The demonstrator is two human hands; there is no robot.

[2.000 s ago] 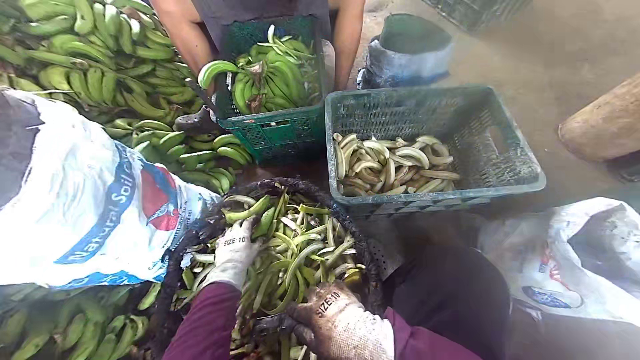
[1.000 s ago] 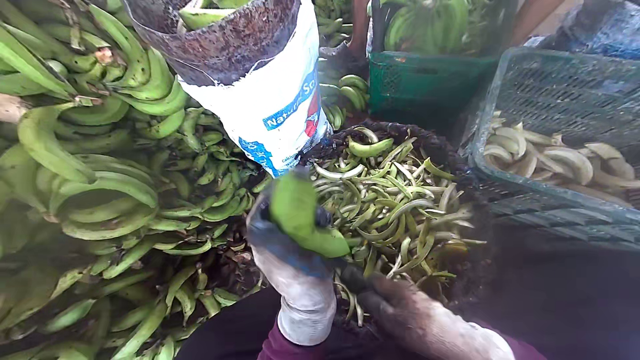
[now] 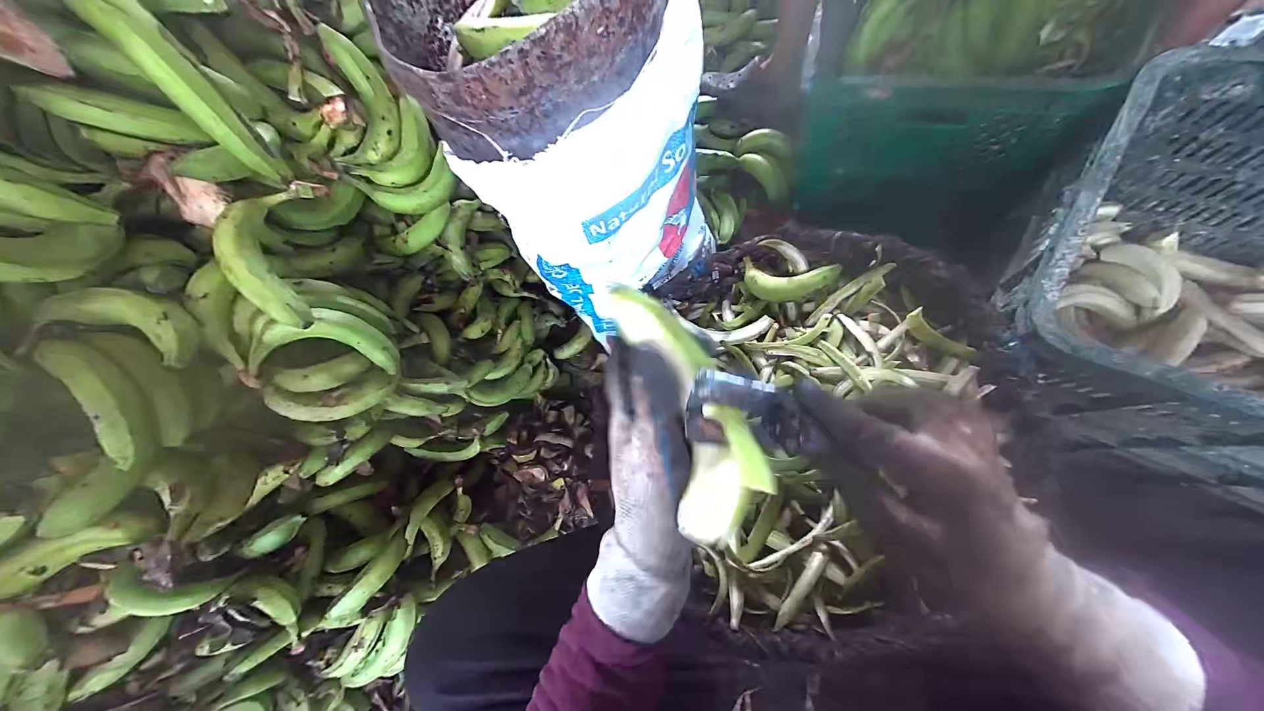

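My left hand, in a stained white glove, grips a green plantain above a round basket of peel strips. Pale flesh shows at the plantain's lower end, where a strip of green peel stands away from it. My right hand, gloved and blurred by motion, is shut on a dark-handled peeler. The peeler's head lies across the plantain. The right fingers are partly hidden by blur and shadow.
Green plantains are heaped on the left. A rusty drum wrapped in a white printed sack stands ahead. A green crate is behind the basket; a crate of peeled plantains is at right.
Two seconds ago both hands were in the peel basket; one second ago the left held a green plantain. Now pale flesh shows on it and the peeler is against it. The view has swung left.
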